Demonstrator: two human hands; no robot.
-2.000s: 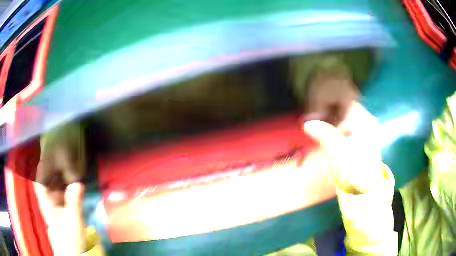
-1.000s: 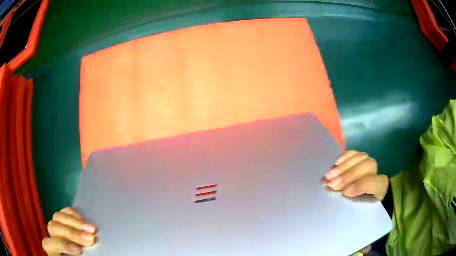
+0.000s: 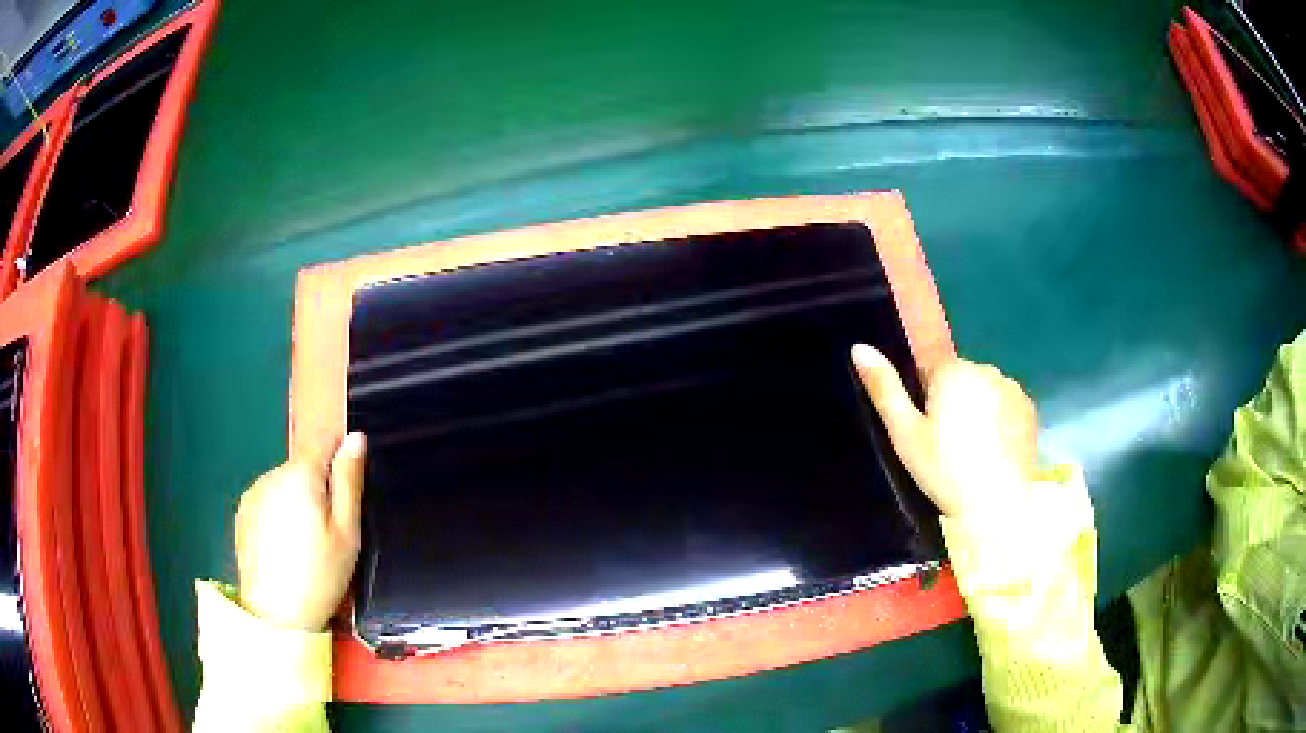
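A laptop screen lies glossy black side up on an orange foam tray, whose border shows all around it. Wires and a thin metal strip run along the screen's near long edge. My left hand holds the screen's left edge, thumb on the front, fingers hidden at the side. My right hand holds the right edge, thumb on the black face near the corner of the frame. Both sleeves are yellow.
A stack of orange foam trays stands at the left, a screen on top. More trays with screens lie at the upper left and the upper right. A yellow-green sleeve of another person shows at the right.
The panel has turned over from its silver back with the slanted-bar logo to its black face. It now lies within the foam tray's outline, with my hands at its sides.
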